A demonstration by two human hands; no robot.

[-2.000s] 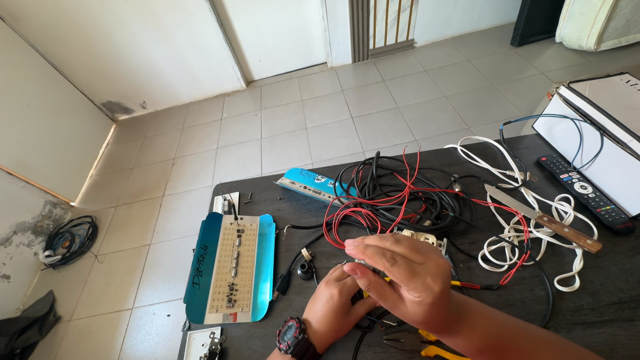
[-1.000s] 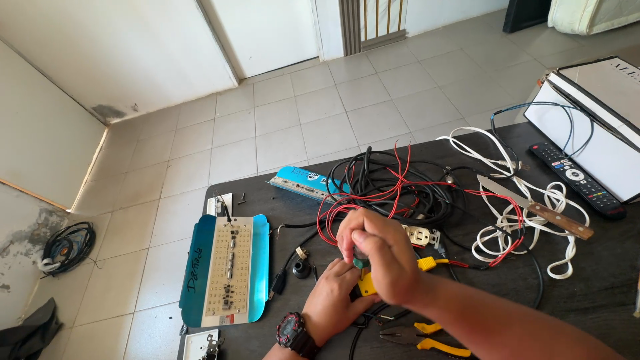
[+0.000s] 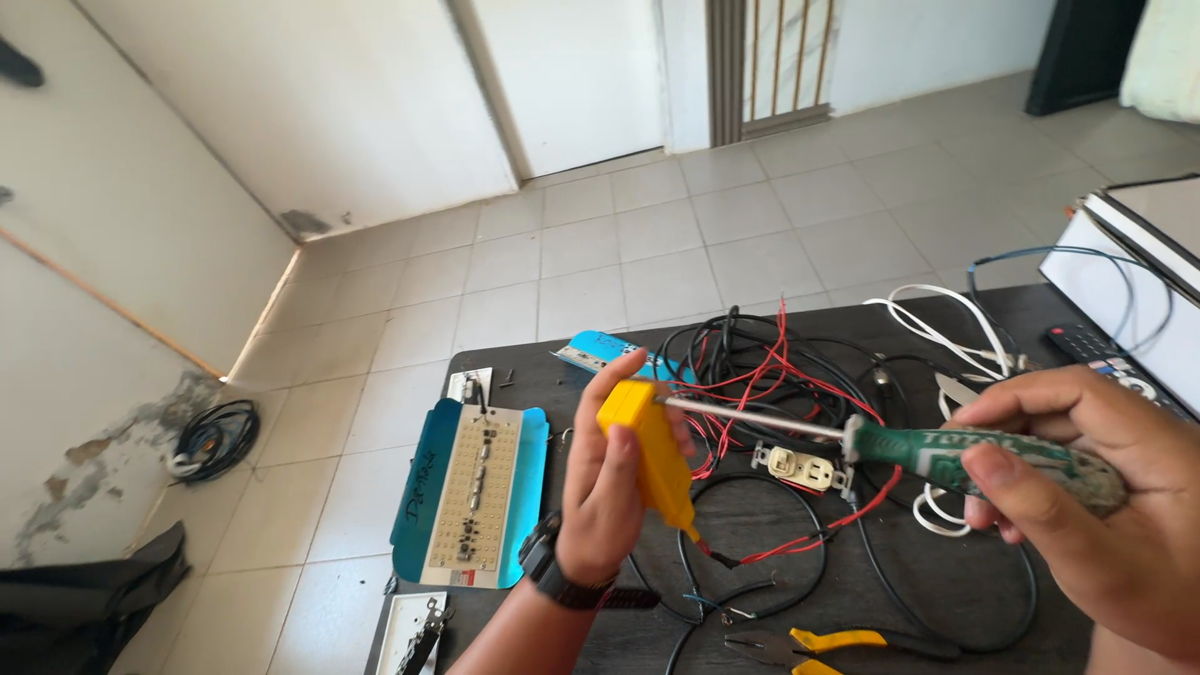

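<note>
My left hand (image 3: pixel 609 469), with a black wristwatch above the wrist, grips a yellow plastic case (image 3: pixel 656 459) that has red wires leaving its lower end. In my right hand (image 3: pixel 1078 497) is a green-handled screwdriver (image 3: pixel 994 464); its shaft points left and its tip meets the upper part of the yellow case. Whether the tip sits in a screw cannot be told. A cream switch and outlet unit (image 3: pixel 799 469) lies on the dark table behind the wires. Yellow-handled pliers (image 3: pixel 834 642) rest near the front edge.
An LED circuit board (image 3: pixel 478 492) lies on a blue sheet at the left. Coiled black cable (image 3: pixel 741 347) and red wires stand at the back. White cable (image 3: pixel 937 328), a knife partly hidden, a remote control (image 3: pixel 1087 347) and a box (image 3: pixel 1125 272) are at the right.
My hands were close together over the table; now they are apart and raised. The yellow case and the screwdriver, mostly covered by my hands before, show plainly.
</note>
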